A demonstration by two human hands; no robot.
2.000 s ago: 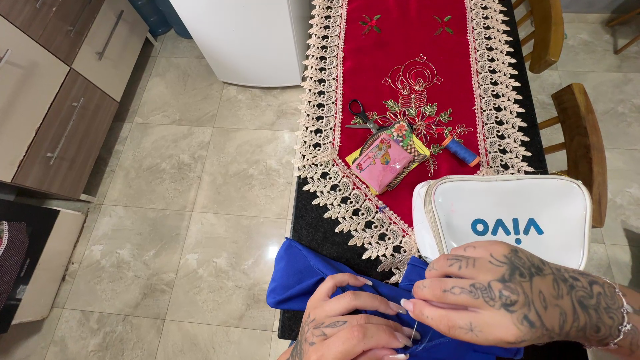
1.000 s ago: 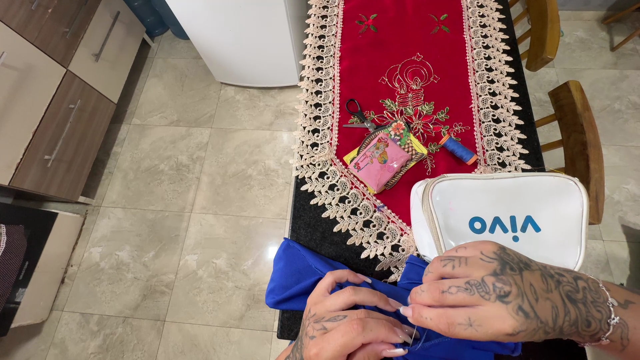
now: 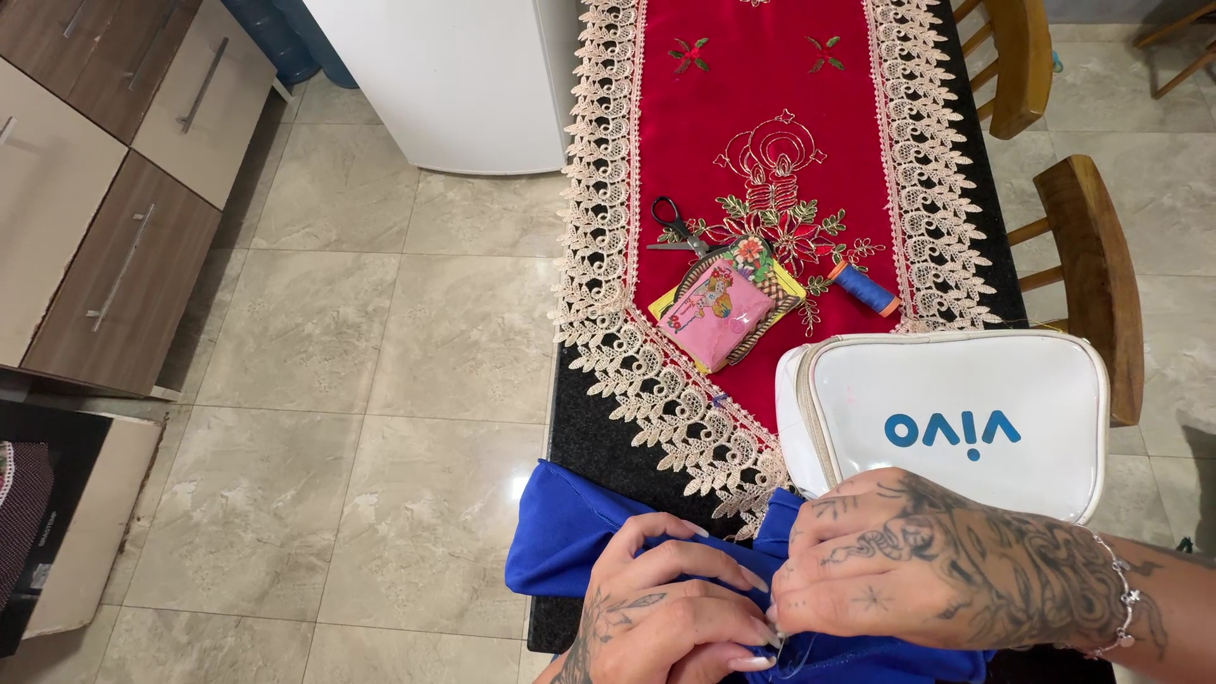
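Note:
Blue fabric (image 3: 579,532) lies bunched over the near end of the black table, under both hands. My left hand (image 3: 670,603) grips a fold of it, fingers bent. Close against those fingertips, my right hand (image 3: 883,560) pinches a thin sewing needle (image 3: 781,644), with a loop of thread beside it. The needle's tip is hard to make out. Farther up on the red table runner (image 3: 760,85) are scissors (image 3: 676,228) with black handles, a small pink packet (image 3: 714,313) on a patterned pouch, and a spool of blue thread (image 3: 863,288).
A white zippered case (image 3: 959,408) with blue lettering stands just beyond my right hand. Wooden chairs (image 3: 1092,275) line the table's right side. A white appliance (image 3: 456,85) stands beyond its left edge, and drawer cabinets (image 3: 123,275) are at the far left over tiled floor.

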